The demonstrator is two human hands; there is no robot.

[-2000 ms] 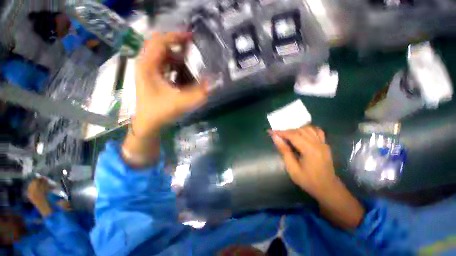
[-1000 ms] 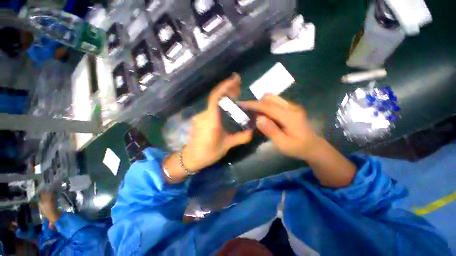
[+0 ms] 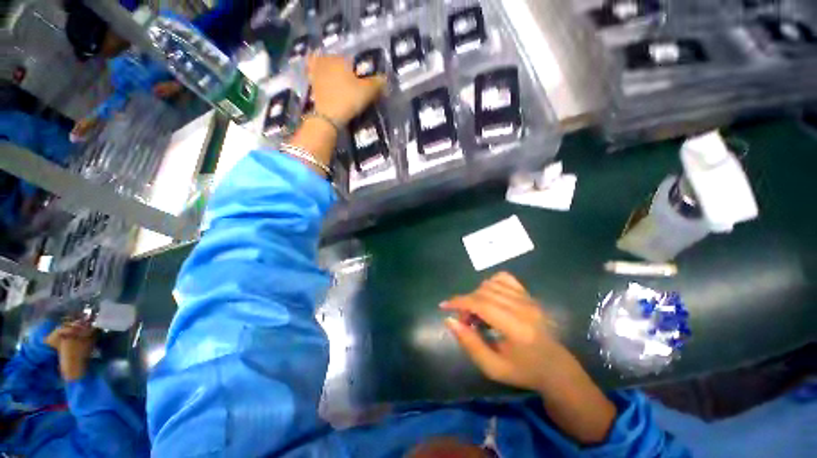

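My left hand [image 3: 345,87] reaches over the clear blister tray [image 3: 358,206] at the upper middle, among pockets of dark closed phones [image 3: 434,121]. Its fingertips are partly hidden, and I cannot tell whether it grips a phone. My right hand [image 3: 511,329] is low over the mat at centre, thumb and forefinger slightly apart, with nothing visible between them. A white card [image 3: 498,242] lies flat just beyond the right hand.
White paper [image 3: 543,190] lies by the tray. At right are a bottle with white cloth on top [image 3: 719,182], a white stick [image 3: 640,268] and a clear-and-blue heap [image 3: 641,328]. Glossy clear film [image 3: 342,331] lies beside my left sleeve. More trays and another worker's hands [image 3: 73,342] show.
My hands were together around a phone; now they are apart. My left hand has moved up to the tray. My right hand has drawn back from the white card. The view has shifted.
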